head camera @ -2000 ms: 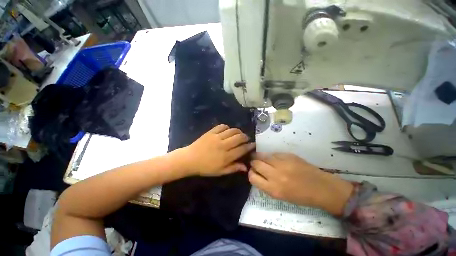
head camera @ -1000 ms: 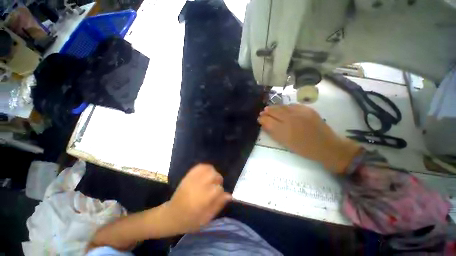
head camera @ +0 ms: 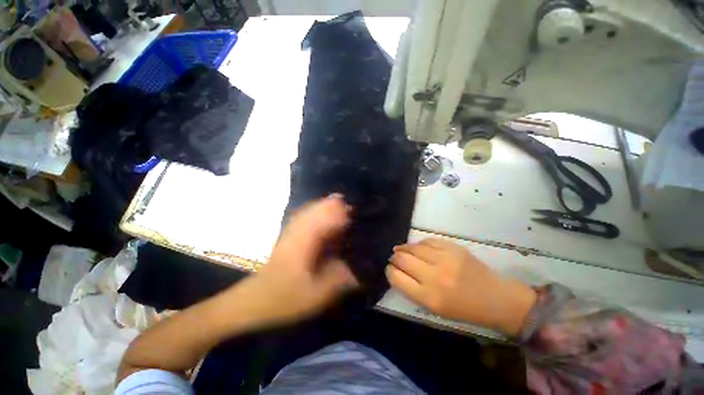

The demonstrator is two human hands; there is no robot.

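Observation:
A long black patterned fabric panel (head camera: pixel 351 131) lies on the white machine table and runs down over its front edge. Its right edge passes beside the presser foot (head camera: pixel 426 158) of the cream sewing machine (head camera: pixel 533 77). My left hand (head camera: pixel 313 251) is blurred, over the panel's lower part, thumb and fingers apart. My right hand (head camera: pixel 451 281) has its fingertips pinched at the panel's right edge near the table's front; the pinched cloth is mostly hidden.
Black-handled shears (head camera: pixel 575 177) and black thread snips (head camera: pixel 575 224) lie right of the needle. A heap of black pieces (head camera: pixel 166 123) partly covers a blue basket (head camera: pixel 208 50) at left. Crumpled white cloth (head camera: pixel 93 332) lies low at left. The table's front edge (head camera: pixel 193 248) is chipped.
My right hand has moved from near the presser foot back toward the front edge. My left hand has risen from the lower edge onto the panel and its fingers have opened.

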